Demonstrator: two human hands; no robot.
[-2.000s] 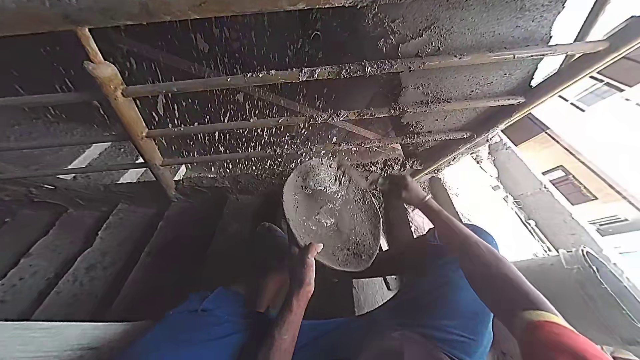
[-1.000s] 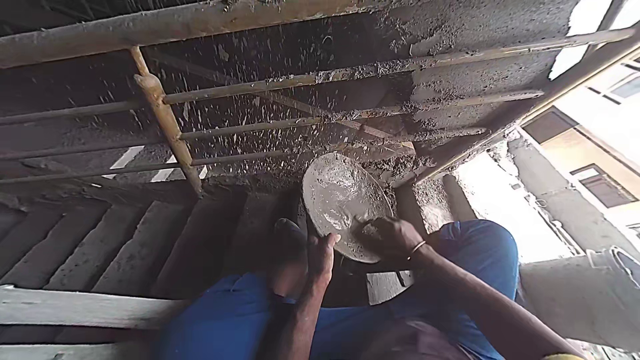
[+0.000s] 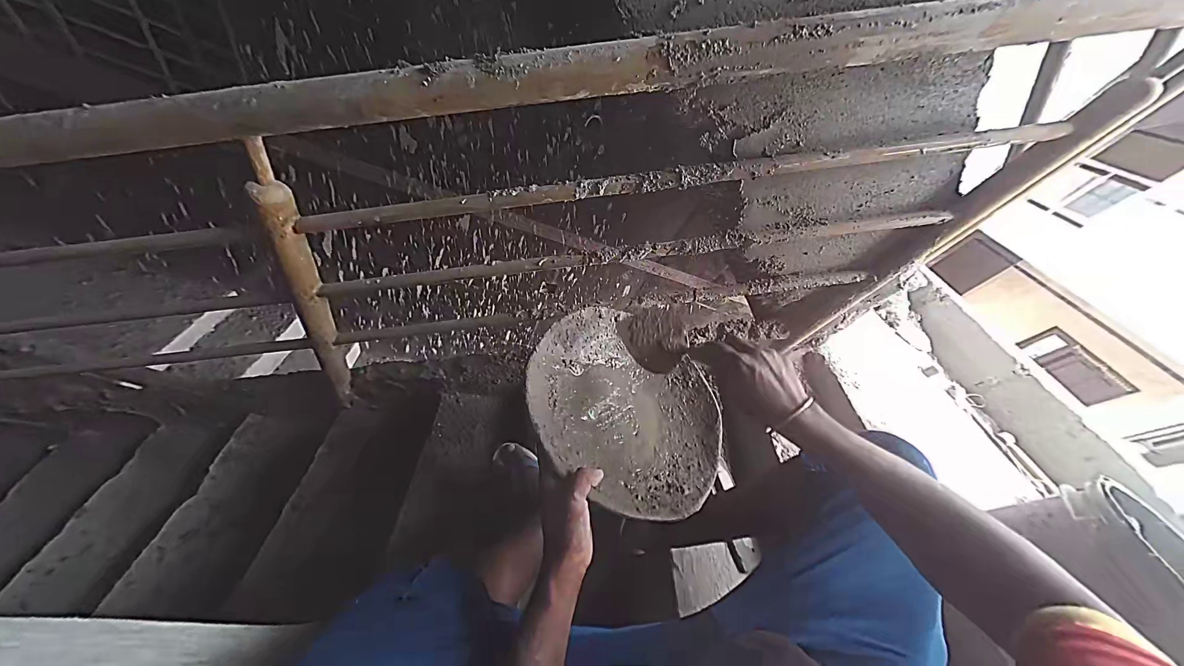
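Observation:
A round, mortar-caked pan (image 3: 620, 416) is tilted in front of me, with wet grey mortar (image 3: 601, 407) inside. My left hand (image 3: 569, 527) grips its lower left rim, thumb on top. My right hand (image 3: 763, 375) is closed around what looks like the handle of a trowel (image 3: 657, 338), whose blade is over the pan's upper right rim and carries mortar. The handle is mostly hidden by my fingers. Behind the pan, rough mortar coats the wall (image 3: 851, 111) beyond the railing.
A metal railing with a thick top rail (image 3: 416, 97), thin bars and a post (image 3: 301, 277) crosses in front, splashed with mortar. Concrete stairs (image 3: 203, 509) are at the left. A large container (image 3: 1110, 527) stands at the right edge. Outside is a building (image 3: 1073, 342).
My right hand was down in the pan one second ago; now it is at the upper right rim with the mortar-laden tool. My left hand keeps its hold on the pan.

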